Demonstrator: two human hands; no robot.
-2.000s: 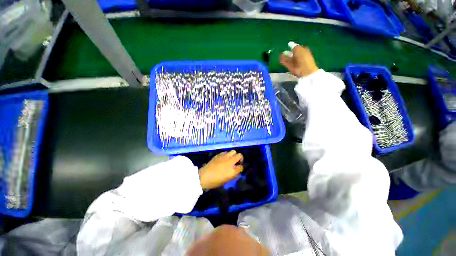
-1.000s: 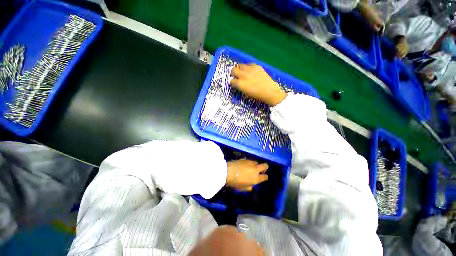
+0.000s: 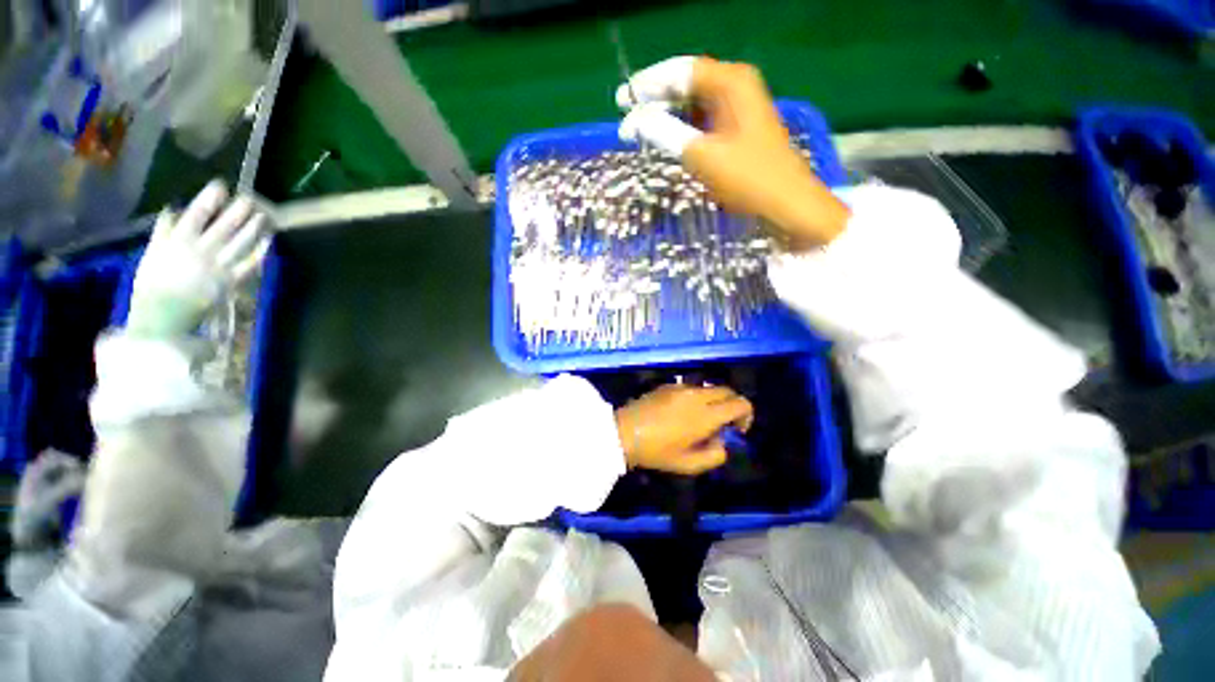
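My right hand point(image 3: 720, 127), with white coverings on its fingertips, is above the far edge of the rod tray point(image 3: 504, 287). Its thumb and fingers are closed on a thin metal rod point(image 3: 622, 56) that points up and away over the green belt. Many silvery rods point(image 3: 586, 300) lie in rows in the tray. My left hand point(image 3: 682, 429) is in the black-parts tray point(image 3: 835, 466), nearer my lap, over a dark jumble. Its fingertips are partly hidden among the dark parts, so I cannot tell whether it holds one.
A neighbour's white-gloved hand point(image 3: 200, 260) is over a blue tray point(image 3: 267, 320) at the left. Another blue tray point(image 3: 1113, 233) is at the right. A dark piece point(image 3: 977, 76) lies on the green belt point(image 3: 879, 53). A clear box point(image 3: 979, 227) is by my right sleeve. A metal post point(image 3: 387, 93) stands left.
My right hand has risen from the rods to the tray's far edge, now with a rod. My left hand stays in the black-parts tray. The view has turned, and a neighbour's gloved hand now shows at the left.
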